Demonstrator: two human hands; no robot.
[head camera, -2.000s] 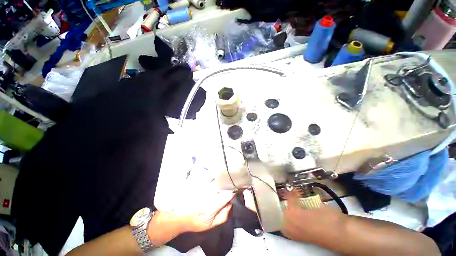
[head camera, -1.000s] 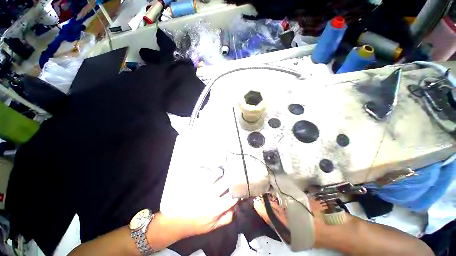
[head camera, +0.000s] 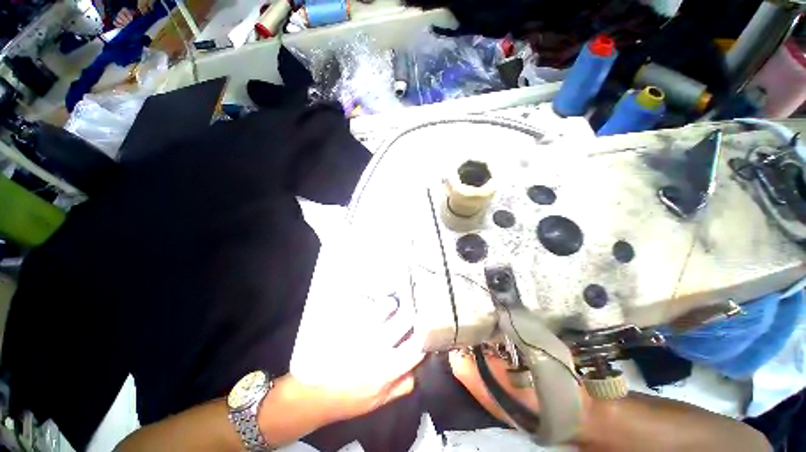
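Note:
My left hand (head camera: 358, 388), with a watch on the wrist, lies on a black fabric piece (head camera: 433, 397) at the left end of the machine head; its fingers are partly lost in lamp glare. My right hand (head camera: 482, 375) is at the same fabric from the right, partly covered by the pale take-up lever cover (head camera: 558, 388). The fingertips of both hands are close together. The needle and presser foot are hidden. The off-white sewing machine head (head camera: 698, 256) fills the right side. A large black fabric spread (head camera: 177, 265) lies to the left.
The lamp's gooseneck (head camera: 424, 128) arches over the table. Blue thread spools (head camera: 585, 78) stand behind the head. Clear plastic bags (head camera: 362, 75) lie behind the table. A blue cloth bundle (head camera: 738, 340) hangs at the head's near right. A lime-green object (head camera: 26, 212) is at far left.
The machine head appears further right in the view. My right hand has moved left, from beside the lever cover to behind it, nearer my left hand. My left hand stays on the fabric.

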